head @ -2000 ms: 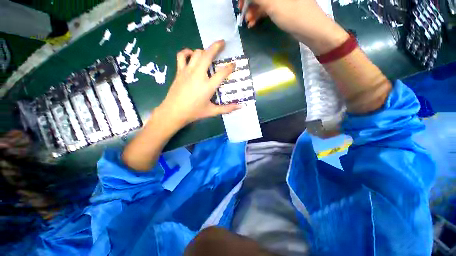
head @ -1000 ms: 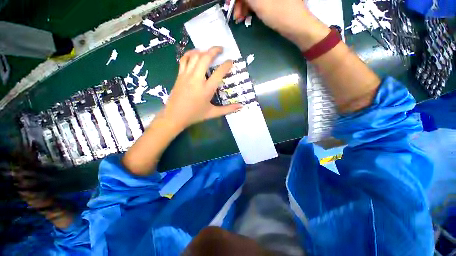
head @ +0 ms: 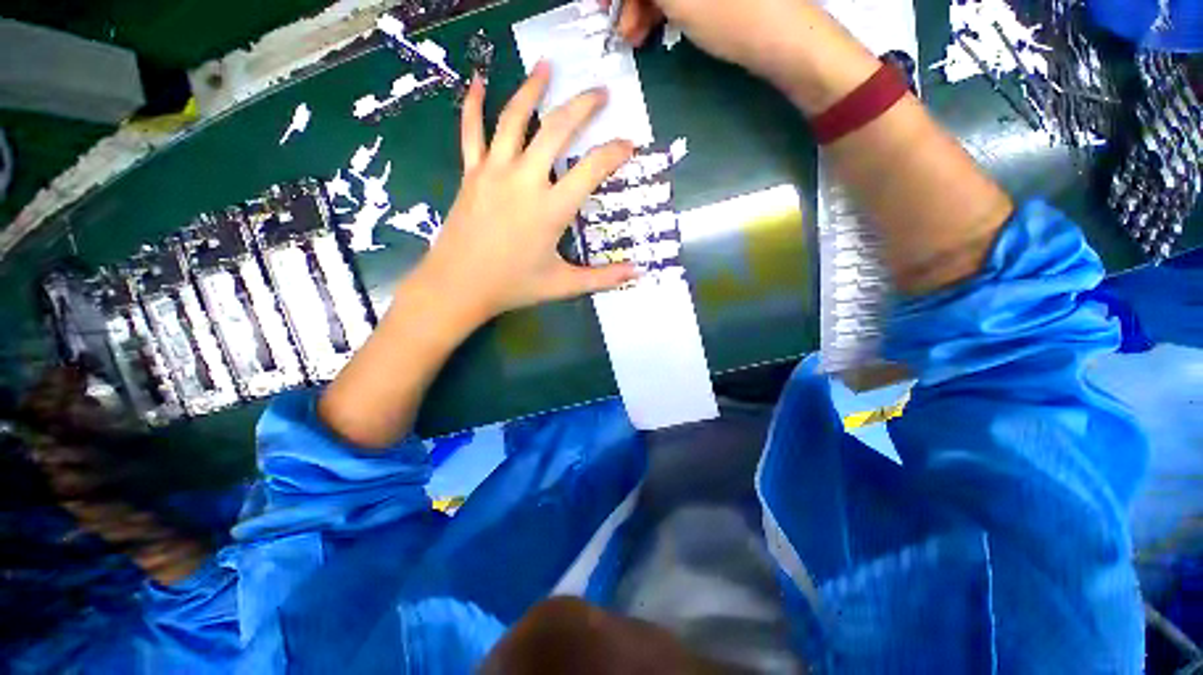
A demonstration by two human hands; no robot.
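Observation:
A small black-and-white circuit-board panel (head: 631, 222) lies on a long white liner strip (head: 660, 356) in front of me. My left hand (head: 528, 205) is spread, its thumb and fingertips resting at the panel's left and top edges. My right hand (head: 660, 16) is at the top edge of the picture, partly cut off, fingers pinched around a slim grey stick (head: 616, 19), perhaps tweezers. The stick's tip is over the upper part of the liner strip.
A row of several long silver-white and black boards (head: 251, 303) lies left. White scraps (head: 370, 198) lie upper left. A second white sheet (head: 851, 284) lies under my right forearm. White pieces (head: 989, 46), dark panels (head: 1161, 158) and a blue bin (head: 1132, 19) are far right. Another person's arm (head: 119, 514) shows lower left.
Since two seconds ago, the liner strip has shifted and tilted, its lower end reaching further down. My left fingers have spread wider. My right hand has moved slightly left and up.

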